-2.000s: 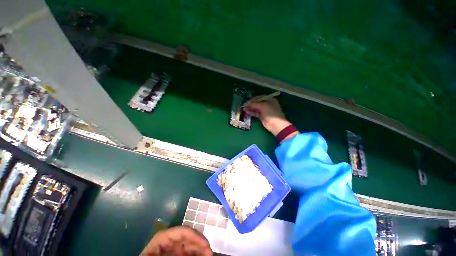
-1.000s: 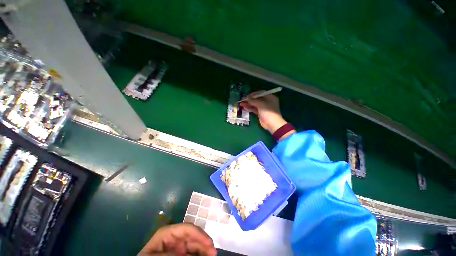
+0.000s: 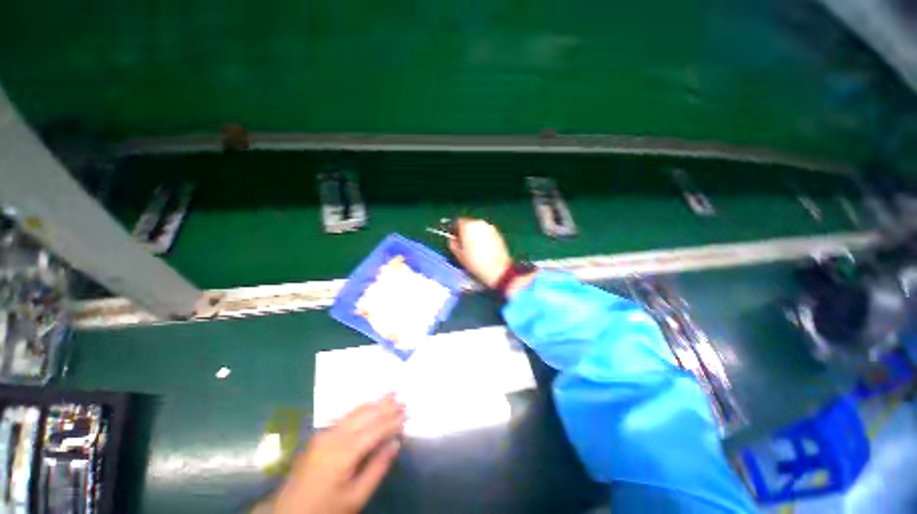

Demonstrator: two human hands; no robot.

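My right hand [image 3: 479,249], in a blue sleeve with a dark red cuff, is over the near side of the green belt and holds the slim pale tweezers [image 3: 440,232]. The picture is blurred there, and I cannot tell whether anything is at the tip. My left hand [image 3: 347,452] is at the bottom with its fingertips on the white sheet [image 3: 457,376], fingers slightly apart. The blue parts bin [image 3: 354,293], heaped with white and tan bits, sits at the sheet's far edge. A phone frame [image 3: 343,204] lies on the belt beyond the bin, touched by neither hand.
More phone frames [image 3: 552,208] are spaced along the belt. A grey post [image 3: 90,216] stands at the left, with a black tray [image 3: 121,442] of units below it. A clear tray [image 3: 689,346] lies right of my sleeve. A person in blue [image 3: 875,432] is at the far right.
The view has swung to the right. My right hand has left the phone frame with the tweezers and come back nearer the bin. My left hand has reached onto the white sheet.
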